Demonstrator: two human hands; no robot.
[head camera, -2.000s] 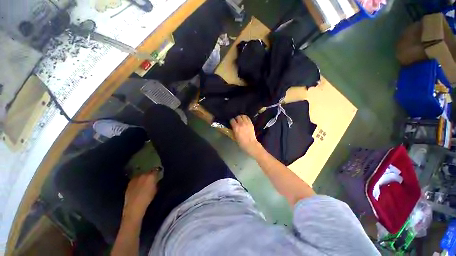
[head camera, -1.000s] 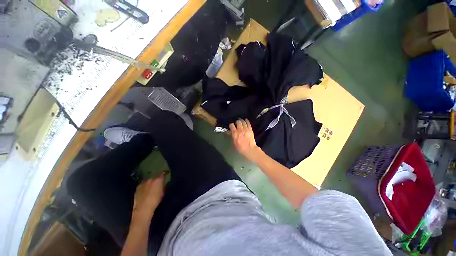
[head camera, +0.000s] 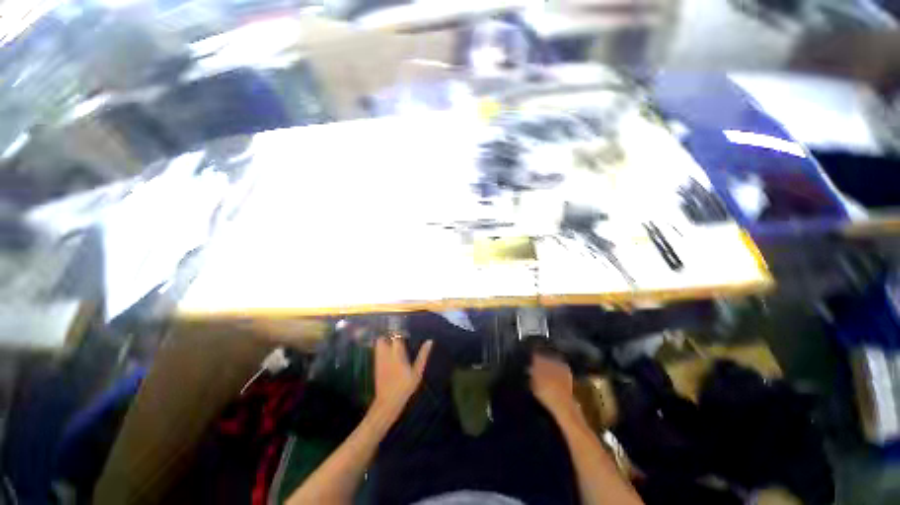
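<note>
The picture is blurred. My left hand (head camera: 397, 377) is below the table's front edge with thumb and fingers apart, holding nothing that I can see. My right hand (head camera: 551, 379) is below the same edge further right, over something black; its fingers are blurred and I cannot tell whether it holds anything. The dark heap of black garment pieces (head camera: 740, 419) lies low on the right, on flattened cardboard (head camera: 755, 357). The white machine table (head camera: 336, 217) spans the front, with a blurred machine head (head camera: 518, 158) on it.
Dark snips (head camera: 663, 247) lie on the table's right part. A brown carton (head camera: 168, 395) stands under the left end, beside red and black cloth (head camera: 264, 424). A blue surface (head camera: 711, 118) is beyond the table's right side. A pale box (head camera: 878, 390) is at the far right.
The view has swung from the floor to the table. My right hand has left the black bundle and is now under the table edge. My left hand has come forward with its fingers spread.
</note>
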